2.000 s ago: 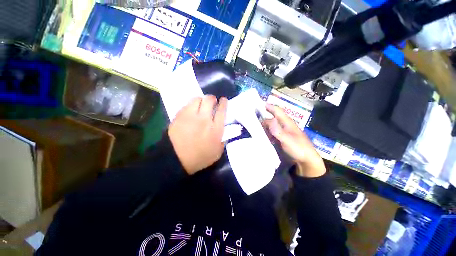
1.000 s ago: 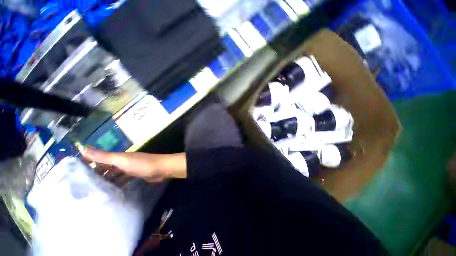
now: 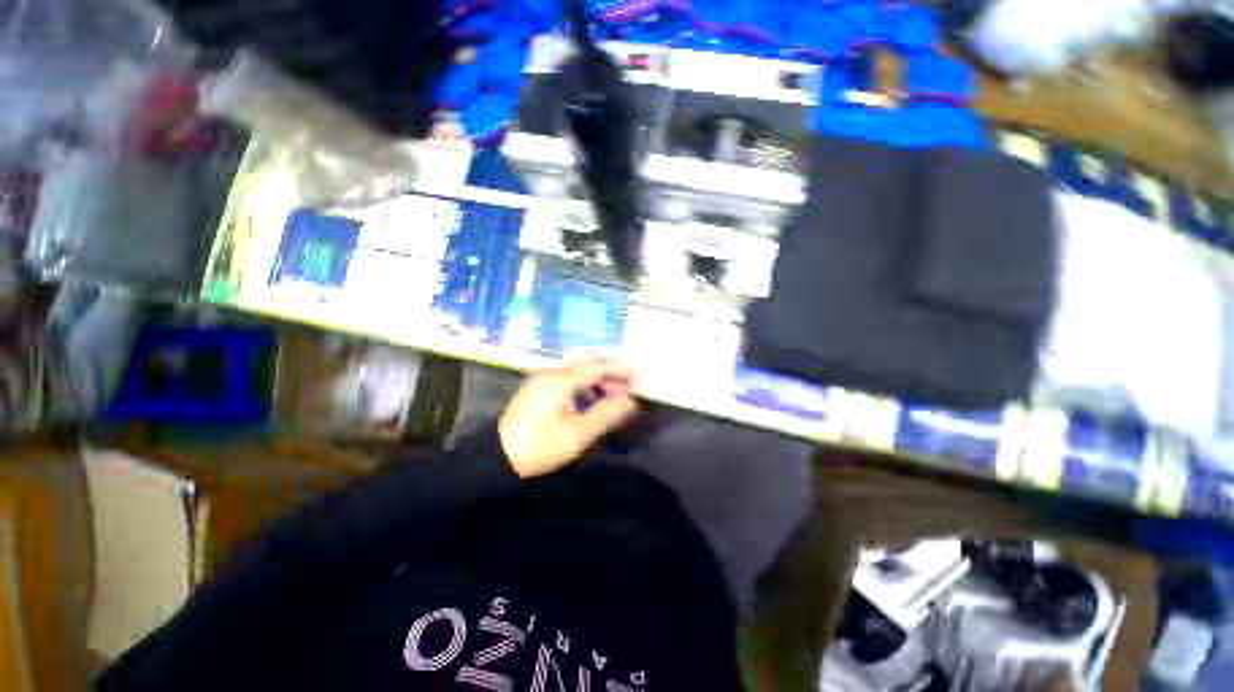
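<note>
My left hand [image 3: 558, 416] is at the bench's front edge, fingers curled towards the thumb around a small dark gap. The picture is blurred, and I cannot tell whether anything is in it. My right hand is not in view. A black electric screwdriver [image 3: 605, 149] hangs over the bench, its tip pointing down just beyond the hand. Two silver screw feeders, one on the left [image 3: 575, 237] and one on the right [image 3: 715, 257], stand behind the screwdriver tip. No white housing shows in my left hand.
Dark foam pads [image 3: 893, 277] lie right of the feeders, with white parts [image 3: 1130, 311] beyond. Blue battery packs [image 3: 900, 115] are behind. An open carton of white and black units [image 3: 974, 615] is below right. A blue crate [image 3: 196, 372] is at left.
The view has swung back from the carton to the bench. The white item in front of me has gone out of view. My left hand now shows at the bench edge; my right hand is no longer seen.
</note>
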